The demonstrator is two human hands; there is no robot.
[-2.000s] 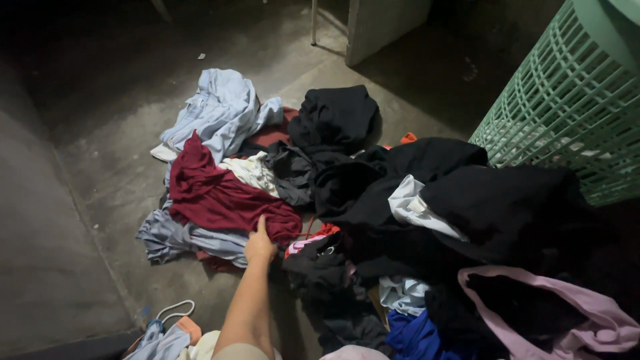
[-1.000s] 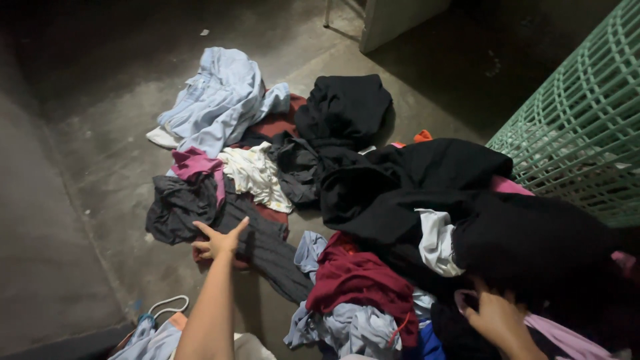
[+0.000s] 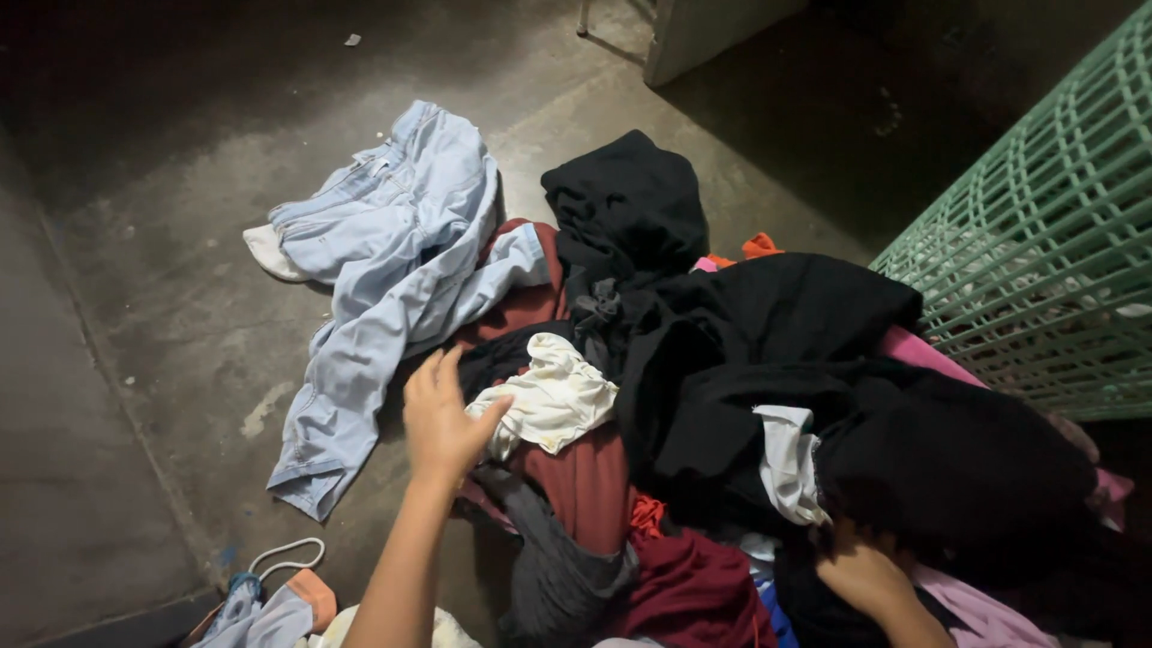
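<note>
Spread fingers and nothing gripped mark my left hand (image 3: pixel 447 418), beside a cream cloth (image 3: pixel 558 400) on the clothes pile. Light blue jeans (image 3: pixel 387 243) lie beyond it on the floor, one leg stretching toward me. My right hand (image 3: pixel 868 571) is at black garments (image 3: pixel 954 450), below a small white cloth (image 3: pixel 792 463); its fingers are partly hidden, so its hold is unclear. Dark grey cloth (image 3: pixel 562 567), a rust-red garment (image 3: pixel 585 481) and a maroon garment (image 3: pixel 697 589) lie between the hands. Pink fabric (image 3: pixel 981 612) shows by my right wrist.
A green plastic lattice basket (image 3: pixel 1053 225) stands at the right. More clothes with a white cord (image 3: pixel 288 544) lie at bottom left. A wall (image 3: pixel 72 432) runs along the left, and a pale panel (image 3: pixel 711 36) stands at the top.
The dark grey garment and the maroon one have moved toward me, off the left part of the pile. My right hand has come into view since the first frame. The jeans lie more spread out.
</note>
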